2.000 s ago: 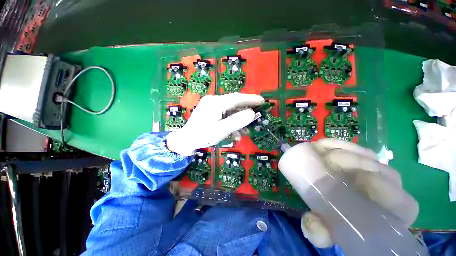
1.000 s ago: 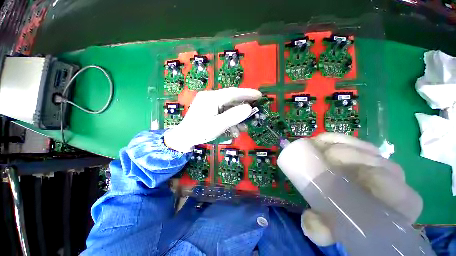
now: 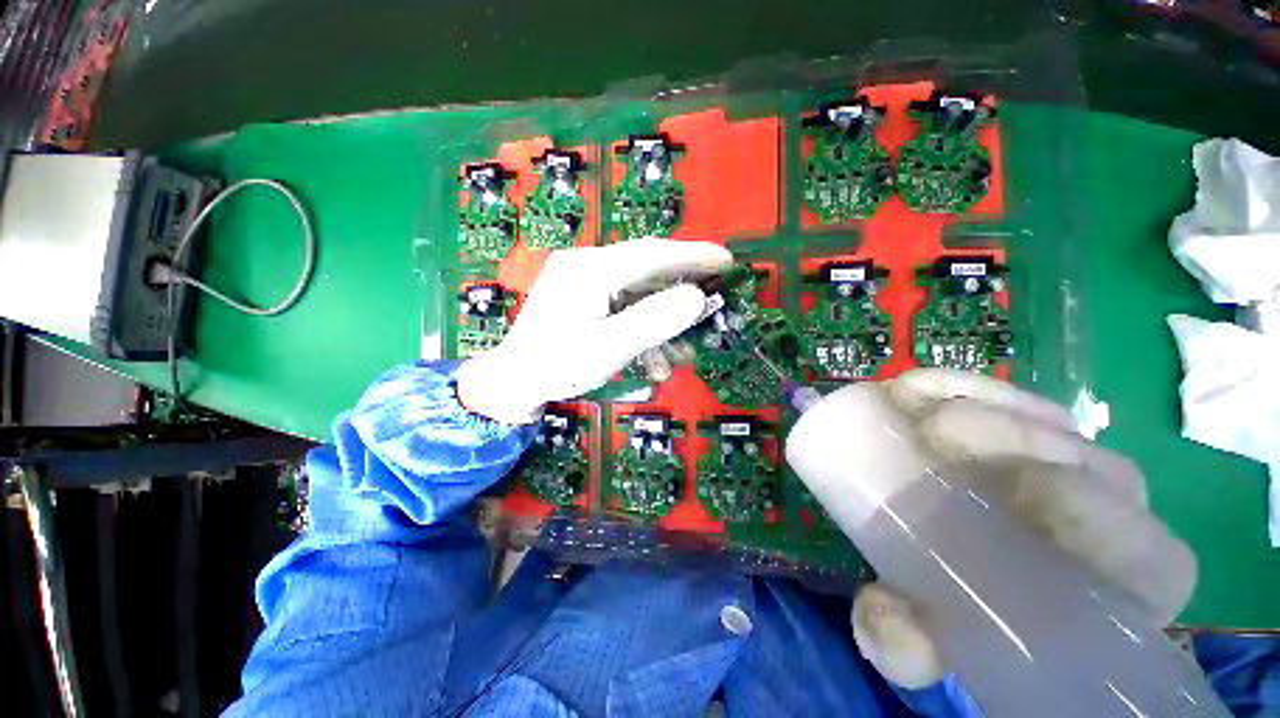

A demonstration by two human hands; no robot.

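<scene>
My left hand [image 3: 604,326], in a white glove, grips a green circuit board [image 3: 747,351] by its connector end and holds it tilted over the middle of the clear blister tray [image 3: 793,250]. My right hand [image 3: 1046,491], also gloved, is closed around a large translucent whitish dispensing bottle [image 3: 969,561]. The thin needle [image 3: 774,366] with a purple hub points up and left from the bottle, its tip at or just over the held board's face. Whether the tip touches cannot be told. The left fingers hide part of the board.
Several more circuit boards [image 3: 842,166] sit in rows on the red liner [image 3: 733,175]. A pale box instrument [image 3: 63,253] with a looped grey cable [image 3: 312,253] lies at left. Crumpled white wipes [image 3: 1228,379] lie at right. A dark green rail [image 3: 562,56] runs along the back.
The tray and boards appear slightly higher in the picture. Both hands keep their grips, and the needle stays over the held board, with only a small shift of the bottle.
</scene>
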